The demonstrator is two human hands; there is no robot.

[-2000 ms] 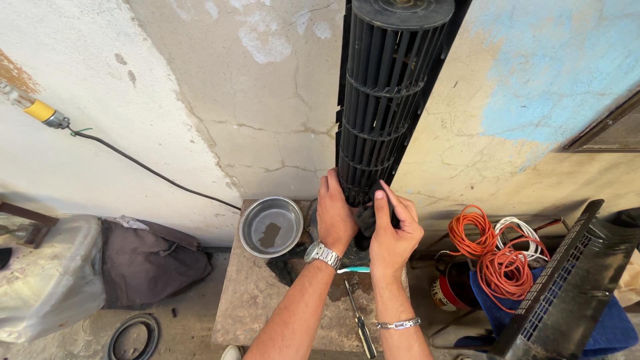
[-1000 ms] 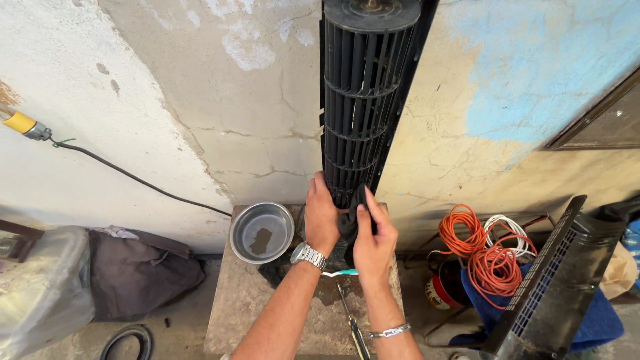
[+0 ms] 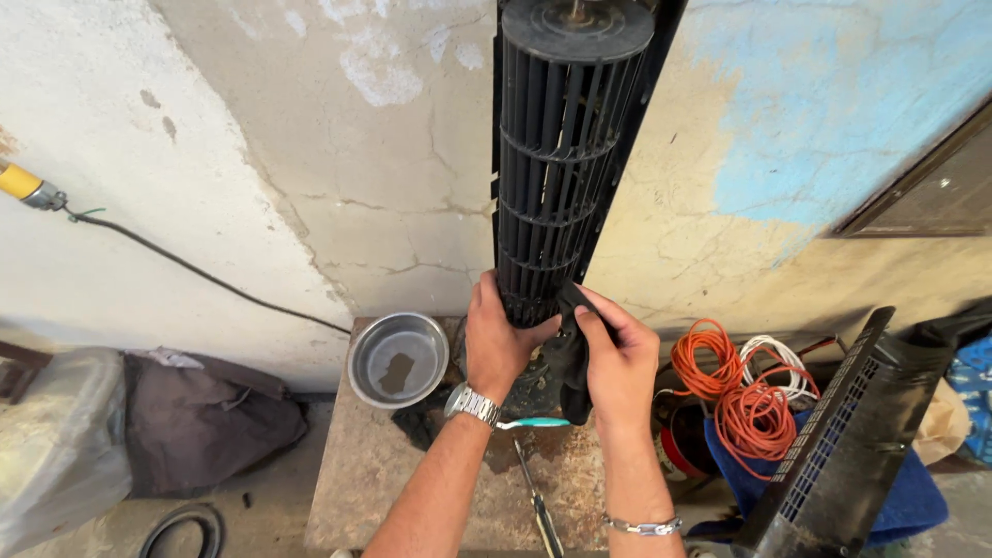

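A tall black cylindrical blower wheel (image 3: 554, 178) of a tower fan stands upright against its dark housing by the wall. My left hand (image 3: 500, 333), with a metal watch at the wrist, grips the wheel near its lower end. Between the thumb and fingers of my right hand (image 3: 620, 356) is a black cloth (image 3: 573, 356), held against the wheel's lower right side. Below the hands a teal-handled toothbrush (image 3: 539, 422) and a screwdriver (image 3: 536, 496) lie on the worn table (image 3: 387, 480). The wheel's base is partly hidden by my hands.
A metal bowl (image 3: 398, 360) with a little dark liquid sits at the table's back left. A black cable (image 3: 209, 271) runs along the wall. To the right are orange coiled cords (image 3: 756, 422), a white cord (image 3: 775, 364) and a black slotted fan cover (image 3: 845, 442) over blue cloth.
The black cloth now shows more fully, hanging below my right hand. My left hand stays on the lower part of the wheel.
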